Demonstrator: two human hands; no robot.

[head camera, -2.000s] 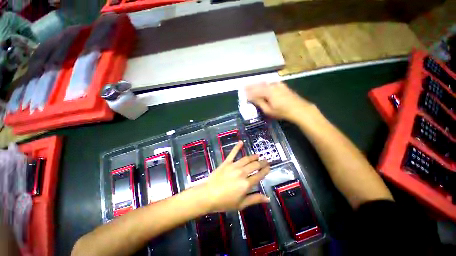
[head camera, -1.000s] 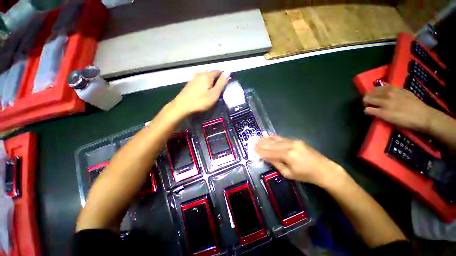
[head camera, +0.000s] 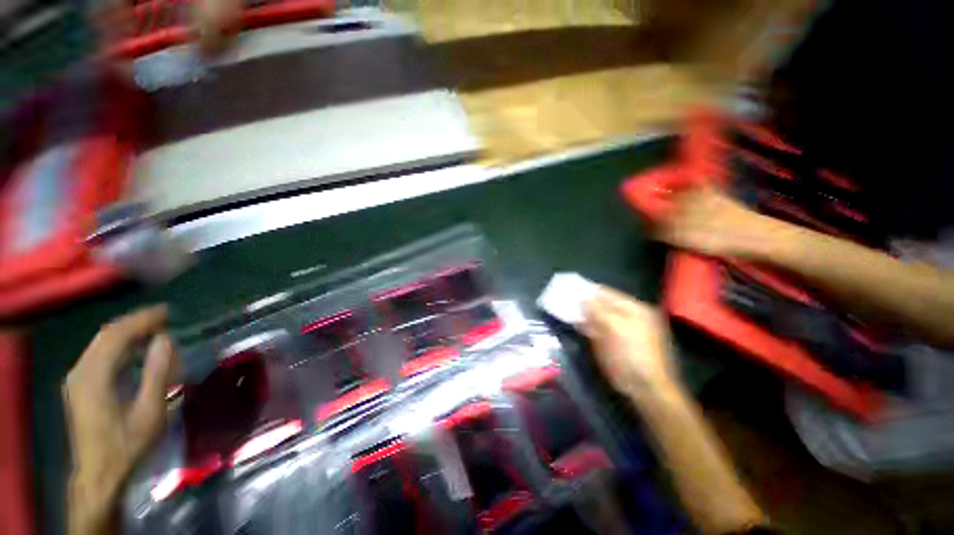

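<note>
The clear tray (head camera: 413, 415) lies in front of me, blurred by motion, with closed red-rimmed phones (head camera: 340, 355) in its pockets. My left hand (head camera: 120, 402) is at the tray's left end, thumb and fingers apart, with nothing seen in it. Whether it touches the tray is unclear. My right hand (head camera: 630, 340) is off the tray's right side and pinches a white wipe (head camera: 568, 298) in its fingertips. The lower part of the tray is cut off by the picture's edge.
At right, another person's hand (head camera: 711, 222) is on a red foam tray (head camera: 774, 350) holding dark phones. A red tray (head camera: 63, 277) and a blurred bottle (head camera: 146, 251) are at left. A pale strip (head camera: 314, 136) and a brown board (head camera: 575, 110) run along the back.
My left hand has moved from the tray's far edge to its left end. My right hand has moved off the tray. The open phone's keypad no longer shows. The view has shifted and blurred.
</note>
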